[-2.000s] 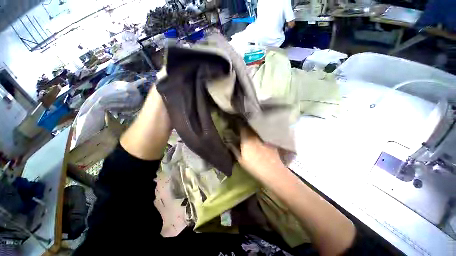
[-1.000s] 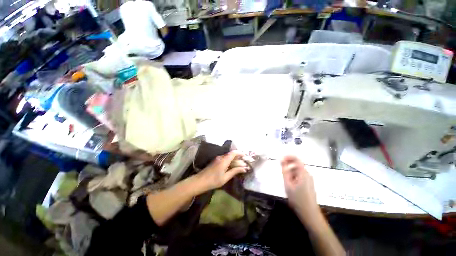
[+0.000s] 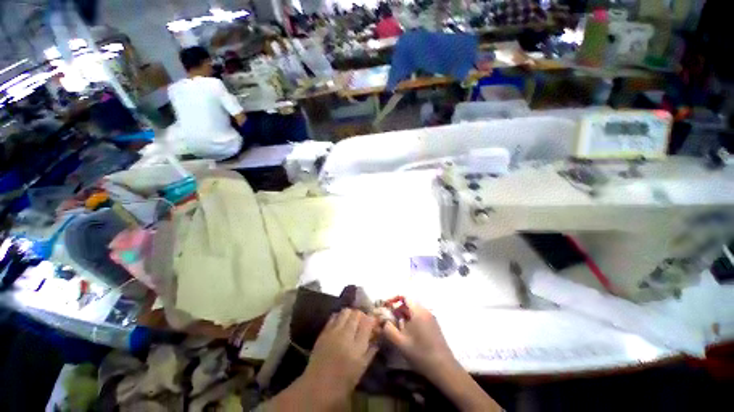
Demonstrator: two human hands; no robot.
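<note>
My left hand (image 3: 342,346) holds dark brown cloth (image 3: 314,315) at the table's front edge, left of the needle area. My right hand (image 3: 414,334) is closed around a small red-orange tool (image 3: 397,303), perhaps thread snips, held close to my left fingertips at the cloth's edge. The part of the cloth between the hands is blurred. Taupe cloth (image 3: 161,378) lies bunched over the lap at the lower left. The sewing machine's needle area (image 3: 452,259) is beyond my right hand, apart from the cloth.
Pale green cloth (image 3: 229,257) is heaped left of the white sewing machine (image 3: 555,189). A control panel (image 3: 624,134) stands on top. A black phone-like rectangle (image 3: 555,251) and white strip (image 3: 595,302) lie under the arm. A person in white (image 3: 201,113) sits beyond.
My right hand has moved left to meet my left hand, and the red-orange tool now shows in it. The view has tilted up, showing more of the floor beyond.
</note>
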